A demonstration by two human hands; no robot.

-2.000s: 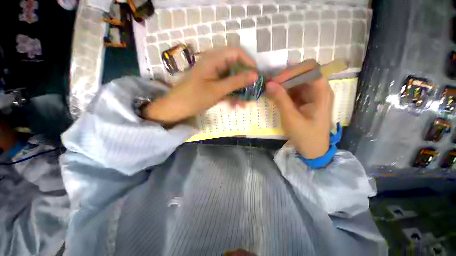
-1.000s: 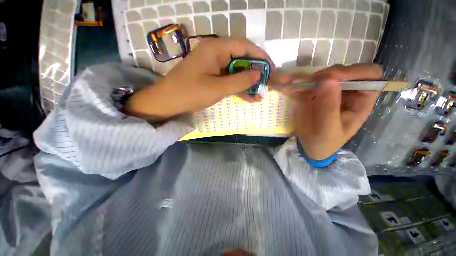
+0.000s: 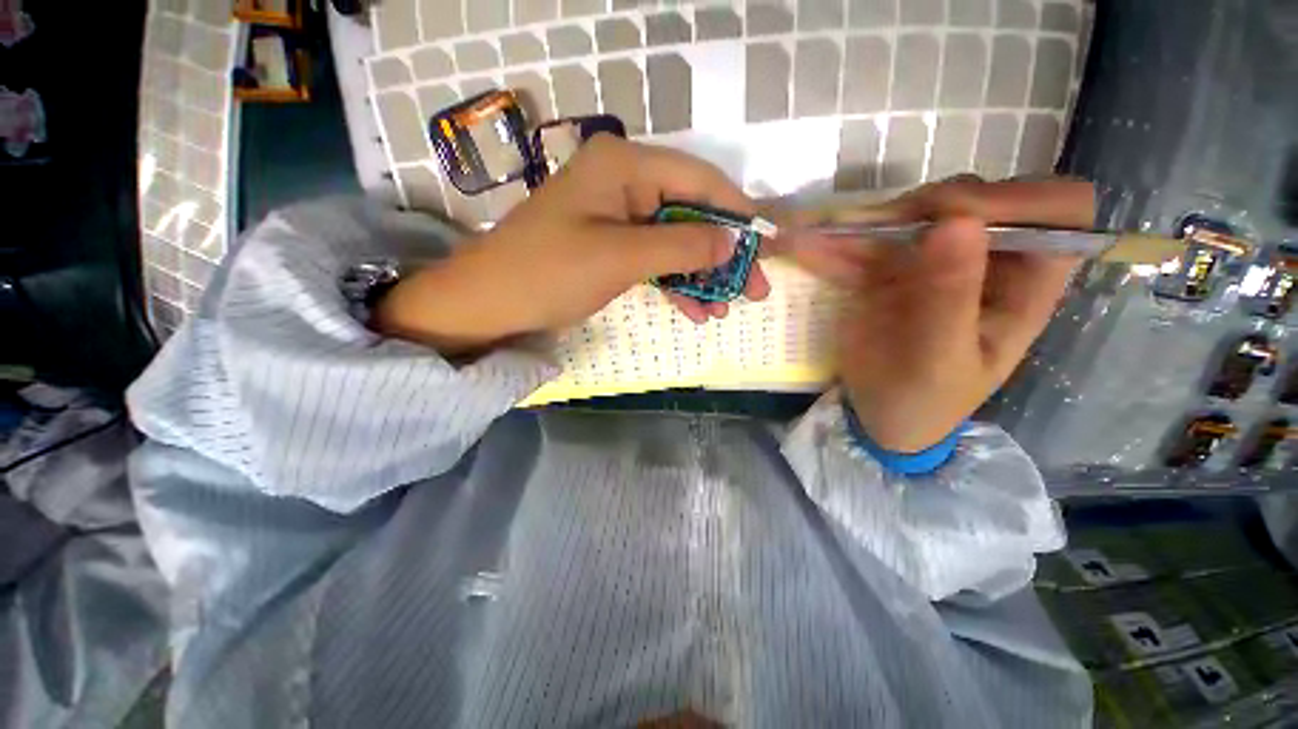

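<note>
My left hand (image 3: pixel 598 235) holds a watch module (image 3: pixel 723 274) with a teal-green rim, thumb on its face and fingertips below it. My right hand (image 3: pixel 947 292) is shut on silver tweezers (image 3: pixel 1032 239) with a pale yellow end pointing right. The tweezers' tip end points left and is at the module's upper right edge, beside a small white piece (image 3: pixel 764 227); whether it touches is blurred. A yellow sticker sheet (image 3: pixel 626 349) lies under both hands. Two more modules (image 3: pixel 480 140) lie on the grey adhesive sheet (image 3: pixel 598 86), one partly behind my left hand.
A clear blister tray (image 3: pixel 1096 356) with modules in pockets stands at right. A narrow adhesive strip (image 3: pixel 190 128) is at upper left, with orange-edged modules (image 3: pixel 271 64) beside it. Green boards (image 3: pixel 1139 598) are at lower right. A blue band (image 3: pixel 911 456) circles my right wrist.
The module in my left hand has tilted and now shows a white piece at its edge. The tweezers have swung from a steep slant to nearly level, and my right hand has moved right.
</note>
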